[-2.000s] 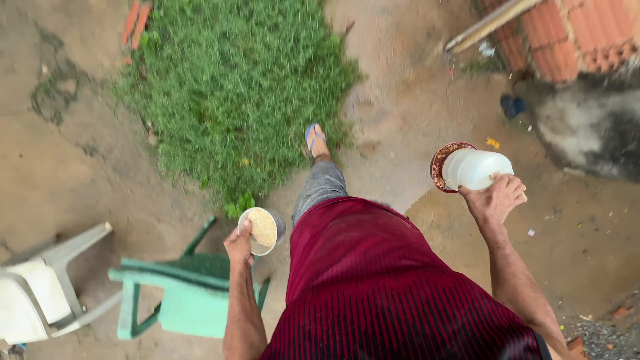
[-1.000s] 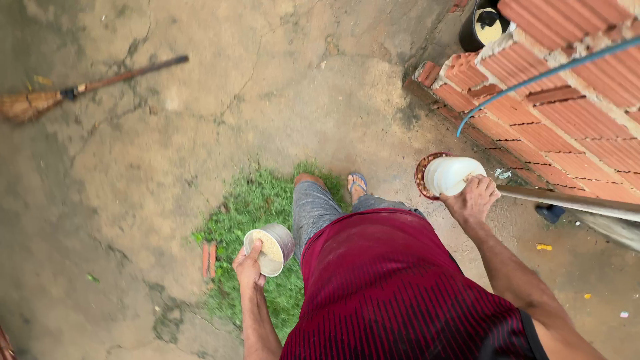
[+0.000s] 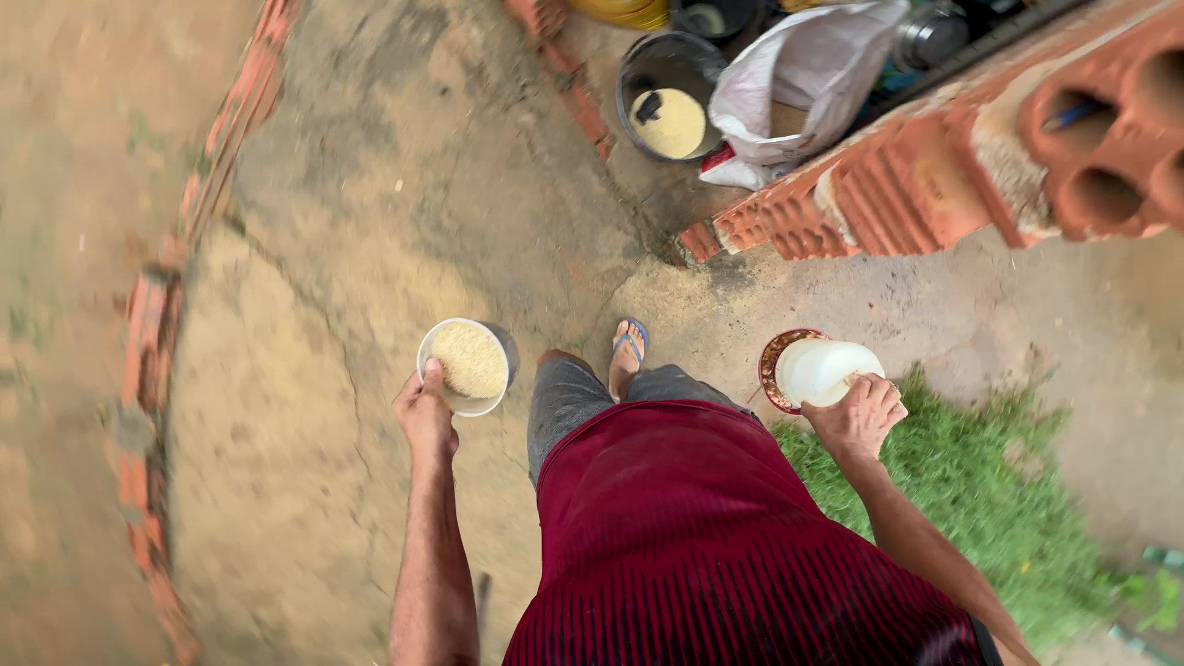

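My left hand grips the rim of a round tub of pale yellow grain or meal, thumb over the edge. On the other side of my body, my right hand is closed on a whitish translucent plastic container. Its far end is at a red-rimmed round dish with brownish bits or a pattern inside; whether the two are joined I cannot tell. Both things are held out in front of me, above the ground.
A hollow-brick wall juts in from the right. Behind it stand a black bucket with yellowish meal and a dark object inside, and an open white sack. A low brick edging runs along the left. Grass grows at right.
The view has turned and moved a lot: the green and white chairs and the broom are out of sight, and the black bucket and sack show more fully. Both hands keep their holds.
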